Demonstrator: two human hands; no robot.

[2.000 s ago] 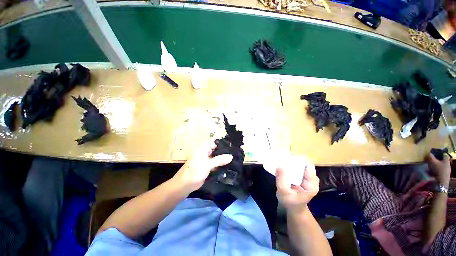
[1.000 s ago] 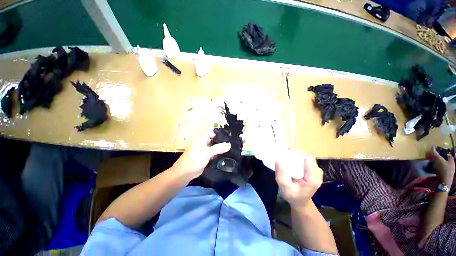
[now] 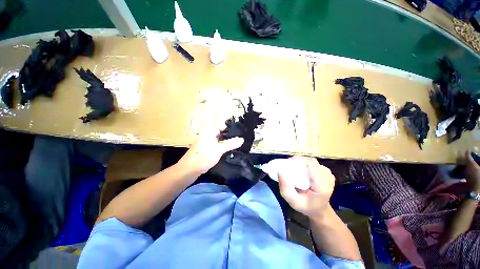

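Note:
My left hand grips a black jagged part over the bench's front edge, its ragged tips pointing up and away from me. A darker, smoother black base part shows below the spikes, near my shirt. My right hand is closed around a white glue bottle, lying sideways. Its greenish nozzle tip points left, at the right side of the black base; whether it touches cannot be told. My fingers hide part of the bottle and of the black part.
Three white bottles stand at the tan bench's back edge beside a short black stick. Black clumps lie left and right. One lies on the green conveyor. A person's arm is at right.
The bottle has moved left, its nozzle now beside the black base. The black base has tilted and its shiny round spot no longer shows clearly. The view has shifted, so the bench items sit higher.

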